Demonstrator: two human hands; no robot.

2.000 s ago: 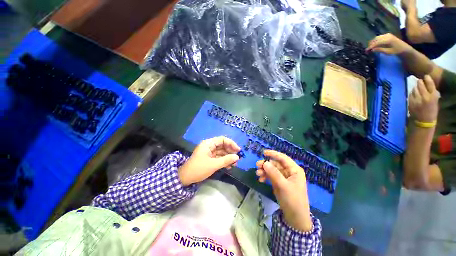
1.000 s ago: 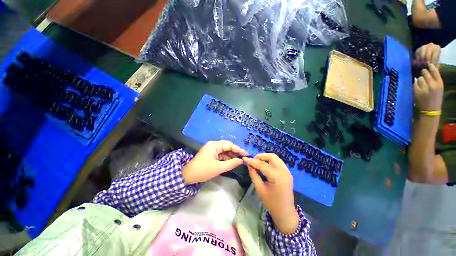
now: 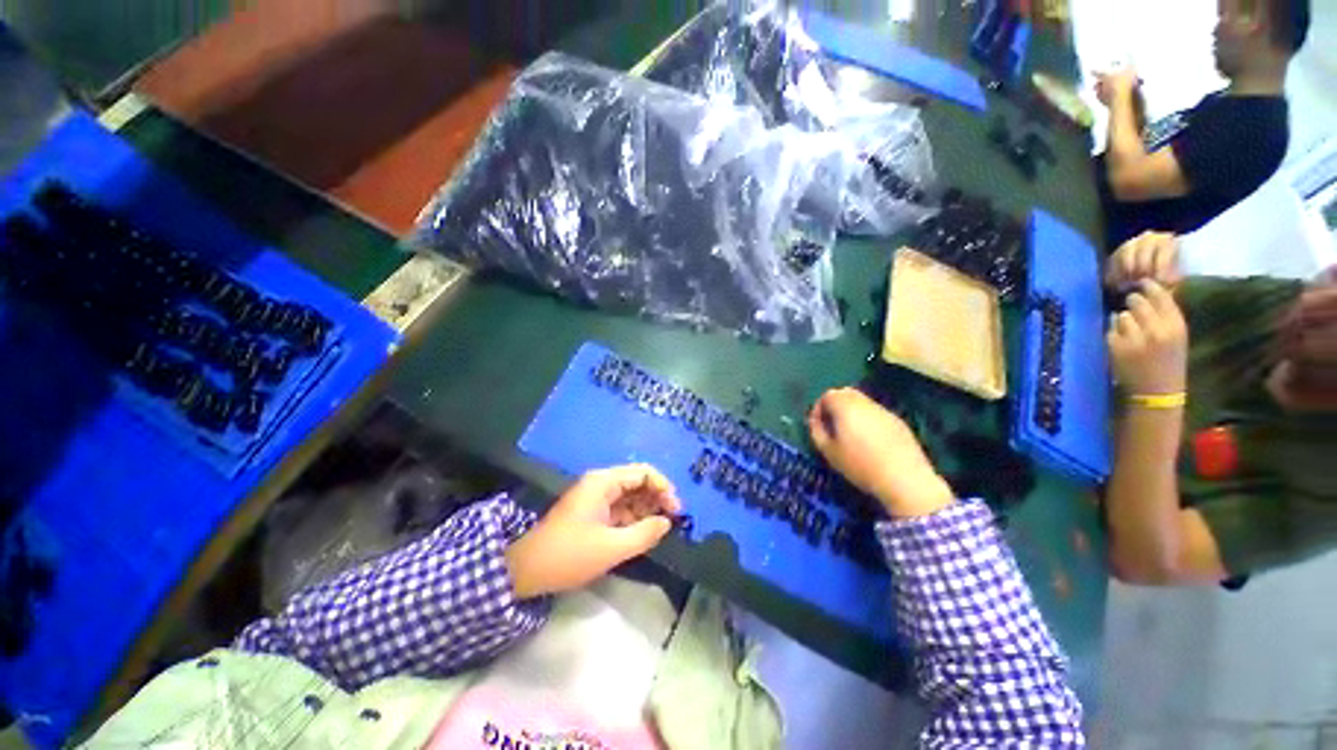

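My left hand (image 3: 594,531) is at the near edge of the blue board (image 3: 565,425), with a small black part (image 3: 680,522) at its thumb and fingertips. My right hand (image 3: 873,447) is over the far side of the board, palm down with fingers curled. Whether it holds a tiny piece is hidden under the fingers. Two rows of small black parts (image 3: 667,403) lie on the board, a long far row and a shorter near one. My right forearm covers the board's right end.
Clear plastic bag (image 3: 631,191) of black parts lies behind the board. Tan tray (image 3: 943,325) stands right, with loose black parts (image 3: 975,242) around it. Neighbour's blue board (image 3: 1067,264) and a person's hands (image 3: 1151,330) are farther right. Blue boards (image 3: 330,374) with parts lie left.
My hands were together at the near edge; my right hand has moved away and forward across the board. My left hand stays near the edge. The view has tilted up, showing more of another person.
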